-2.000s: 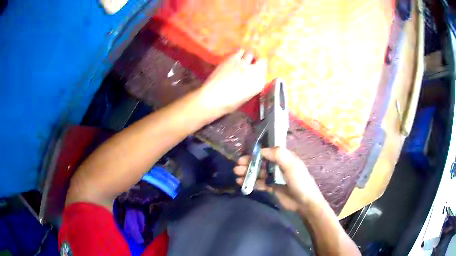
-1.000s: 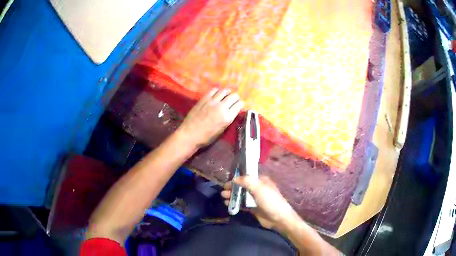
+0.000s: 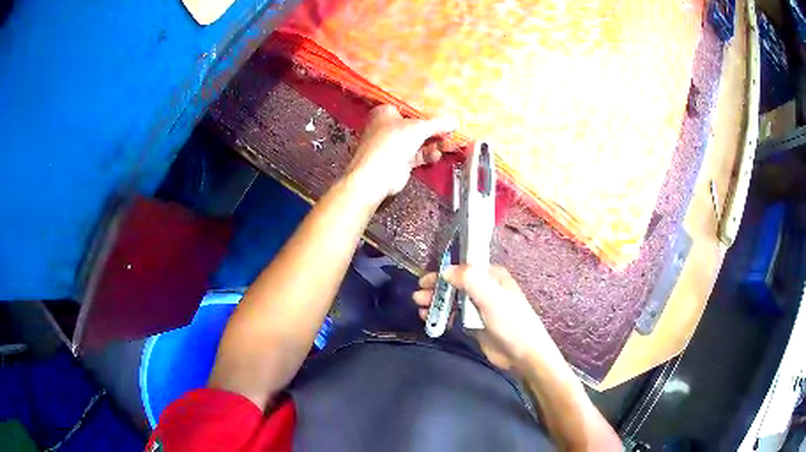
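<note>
A stack of orange-red layered sheets [image 3: 539,97], yellow-white under glare, lies on the maroon cutting board [image 3: 566,300]. My left hand [image 3: 398,150] grips the near edge of the stack, thumb side on top and fingers curled at the edge. My right hand [image 3: 486,305] is closed around a silver-white hand stapler [image 3: 477,212]. The stapler's two handles are apart, and its slotted end is at the stack's near edge, just right of my left hand. Whether its jaw holds the layers cannot be told.
The large blue machine body [image 3: 79,115] fills the left. A blue round tub [image 3: 168,371] stands below, beside a dark red panel [image 3: 150,274]. A grey metal bar [image 3: 663,282] lies along the board's right side on the wooden table [image 3: 641,357].
My left hand has shifted from lying on top of the sheets to gripping their edge, which shows its layers. The stapler stays in my right hand. The view has shifted, and the blue tub shows more.
</note>
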